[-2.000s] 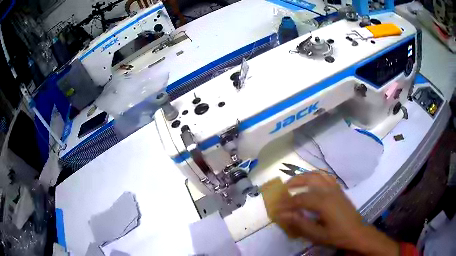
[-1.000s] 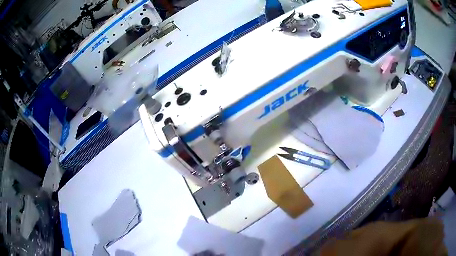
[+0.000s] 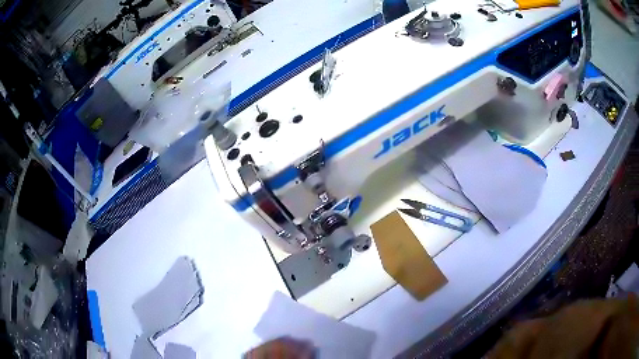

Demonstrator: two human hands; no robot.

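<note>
The tan card template [image 3: 408,256] lies flat beside the needle area of the white JACK sewing machine [image 3: 413,91]. A pale grey fabric piece [image 3: 301,322] lies at the bottom. The fingers of what looks like my left hand [image 3: 282,348] are at its lower edge, blurred and cut off by the frame; their grip is hidden. A large blurred brown shape fills the lower right corner; it may be my right hand or arm, but I cannot tell. Blue-edged thread snips [image 3: 438,214] lie right of the card.
Pale grey pieces [image 3: 168,298] lie on the table at the left. More grey pieces [image 3: 501,186] lie under the machine arm. A crumpled clear plastic bag [image 3: 186,123] and a flat black rectangle [image 3: 132,165] are behind at left. A second JACK machine [image 3: 165,52] stands further back.
The card has left my right hand and lies on the machine bed, uncovering the snips. The fabric piece at the bottom has shifted and turned. Fingers show at its lower edge.
</note>
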